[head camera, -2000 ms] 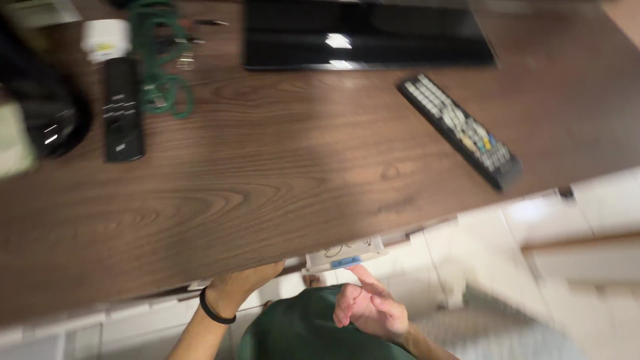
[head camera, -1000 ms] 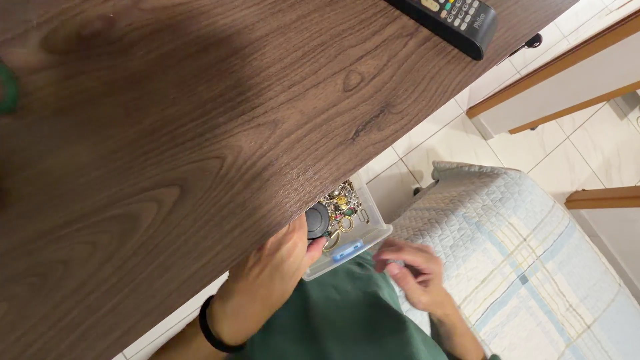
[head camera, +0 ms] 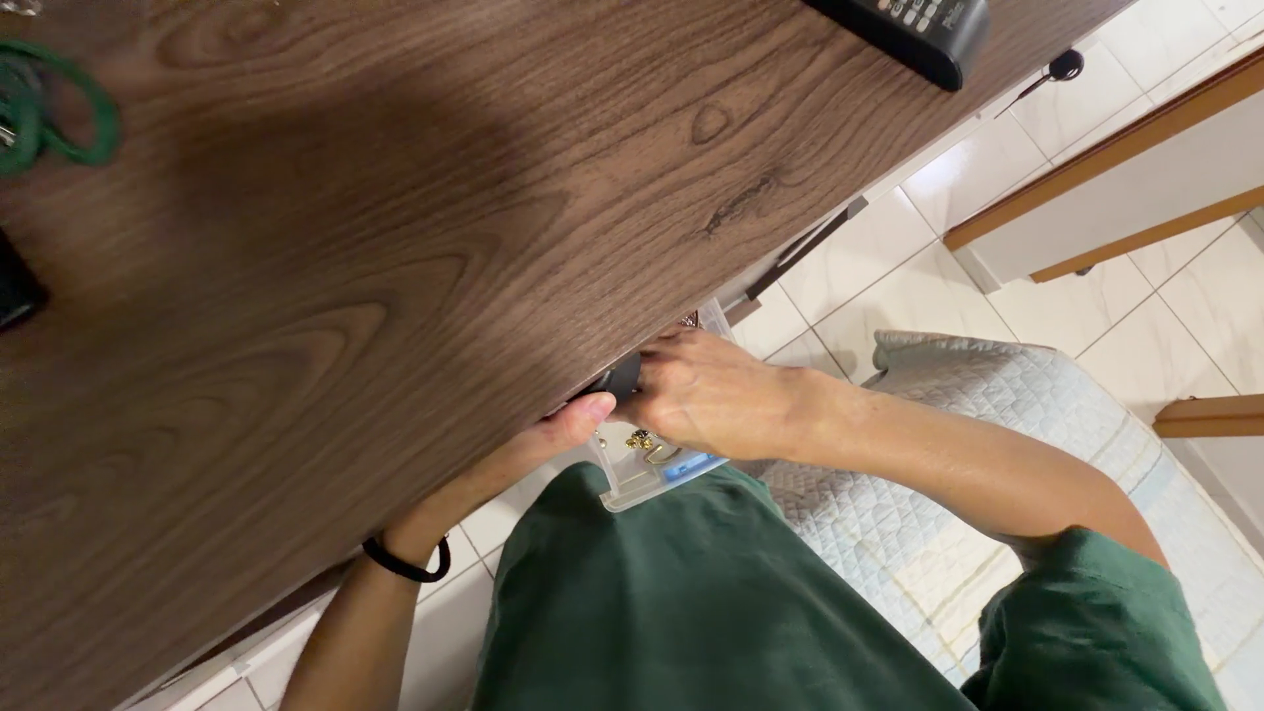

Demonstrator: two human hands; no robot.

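A clear plastic container (head camera: 632,491) holding small gold-coloured jewelry (head camera: 640,439) juts out from under the edge of the wooden tabletop (head camera: 415,257). My left hand (head camera: 563,434), with a black band on its wrist, holds a round black object (head camera: 622,377) by the edge, thumb on top; part of that hand is hidden under the tabletop. Reaching over from the right, my right hand (head camera: 691,390) is down in the container, against the black object. Its fingertips are hidden, so what they hold cannot be told. A blue piece (head camera: 691,466) shows at the container's front.
On the tabletop lie a black remote control (head camera: 918,35) at the top right, a green cord (head camera: 94,118) and a black object (head camera: 15,286) at the left. A quilted cover (head camera: 889,494) drapes over something at the right, near wood-edged furniture (head camera: 1096,158) on the tiled floor.
My right hand has moved from beside the container to inside it, next to the black object. My left hand still holds that object, now closer under the tabletop edge.
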